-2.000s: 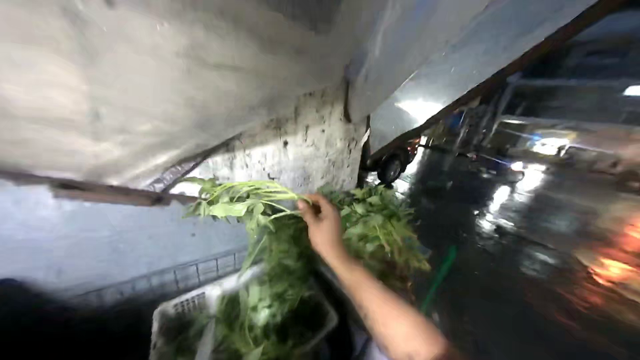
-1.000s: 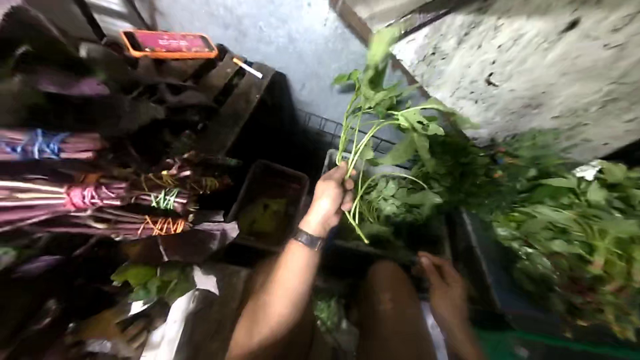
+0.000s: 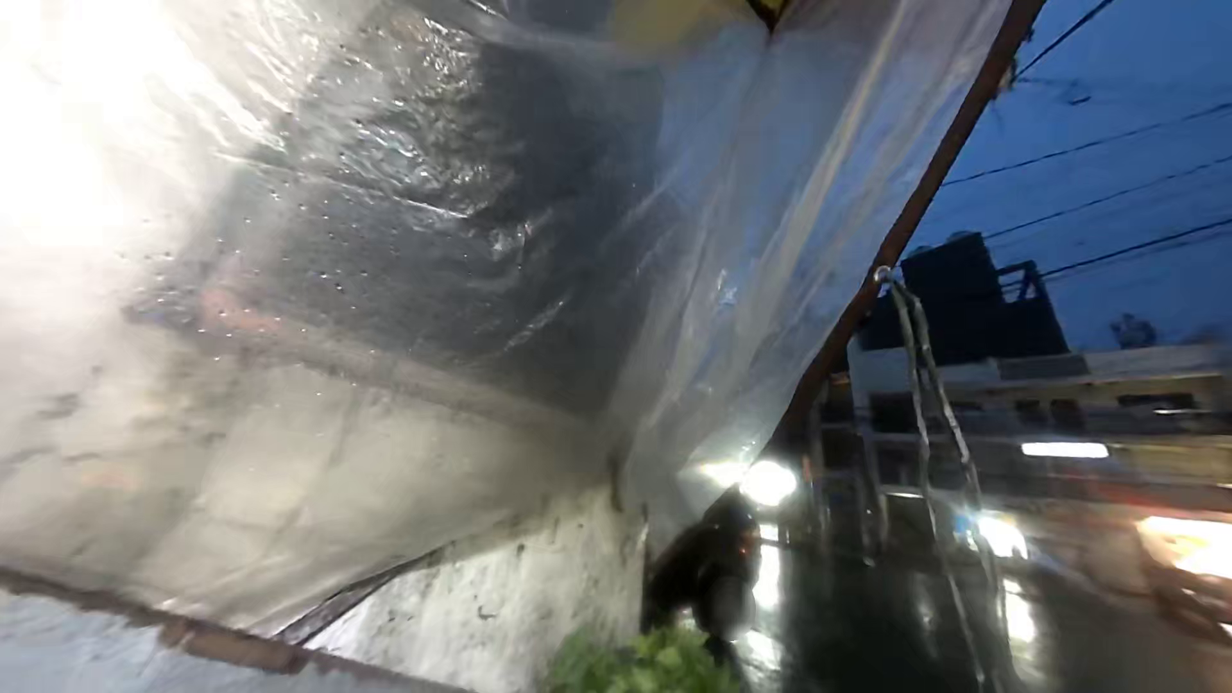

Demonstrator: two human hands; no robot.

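Neither my left hand nor my right hand shows in the head view now. A clump of green leaves (image 3: 643,664) rises at the bottom edge, a little right of the middle, in front of a stained pale wall (image 3: 491,597). Whether a hand holds or touches these leaves cannot be seen, as everything below them is cut off by the frame.
A clear plastic sheet (image 3: 539,289) slopes overhead, edged by a dark pole (image 3: 924,202). Strings (image 3: 929,385) hang from the pole. To the right lie a wet street (image 3: 818,616), blurred vehicle lights (image 3: 1193,549) and a building (image 3: 1116,404).
The view has swung up, away from the crates and bundled stems. One second ago my left hand held leafy green stems and my right hand was low at the right; both have left the view.
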